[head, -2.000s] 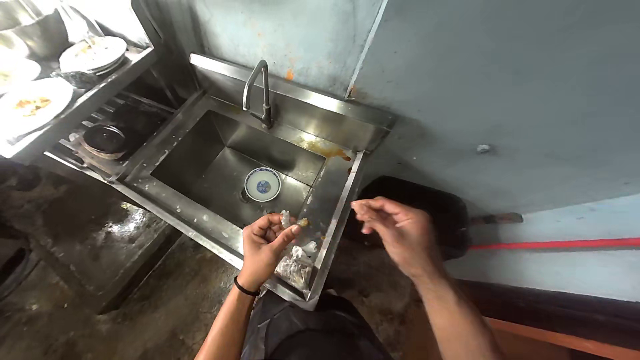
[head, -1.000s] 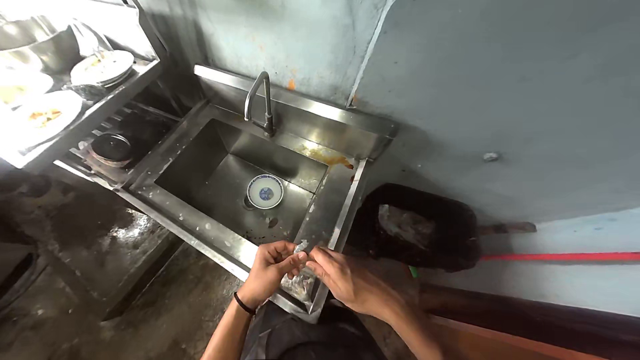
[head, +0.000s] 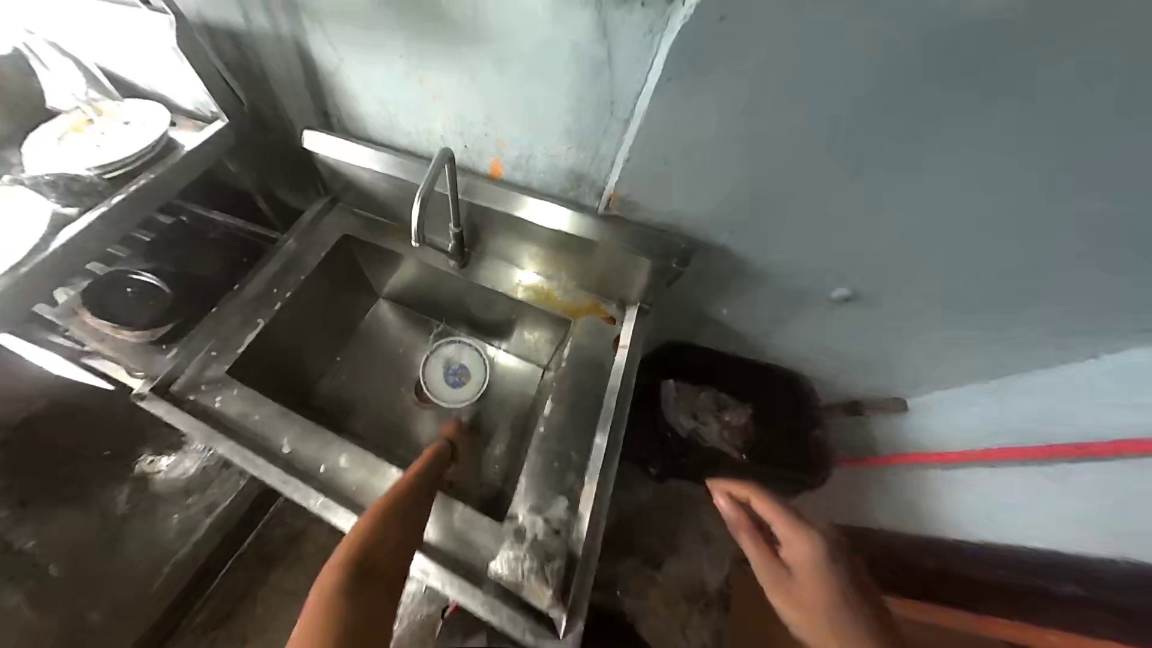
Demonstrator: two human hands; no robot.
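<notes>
My left hand (head: pixel 457 441) reaches down into the stainless steel sink (head: pixel 490 598), blurred, just below a white bowl with a blue motif (head: pixel 454 373) on the basin floor. Whether its fingers hold anything cannot be told. My right hand (head: pixel 778 549) is raised to the right of the sink, below a black bin (head: pixel 661 360), its thumb and fingers curled with a gap between them and nothing visible in the grip. A crumpled clear plastic bag (head: pixel 531 558) lies on the sink's near right corner.
The curved faucet (head: pixel 453 202) rises behind the basin. Stacked plates with food scraps (head: pixel 94 139) stand on a metal shelf at the upper left, above a dark round pan (head: pixel 128 300). The bin holds crumpled plastic (head: pixel 706 417). A wooden handle (head: pixel 866 407) sticks out beside it.
My hands were together over the sink's near edge a second ago. They have parted: the left has gone into the basin, the right has moved right towards the bin's near side.
</notes>
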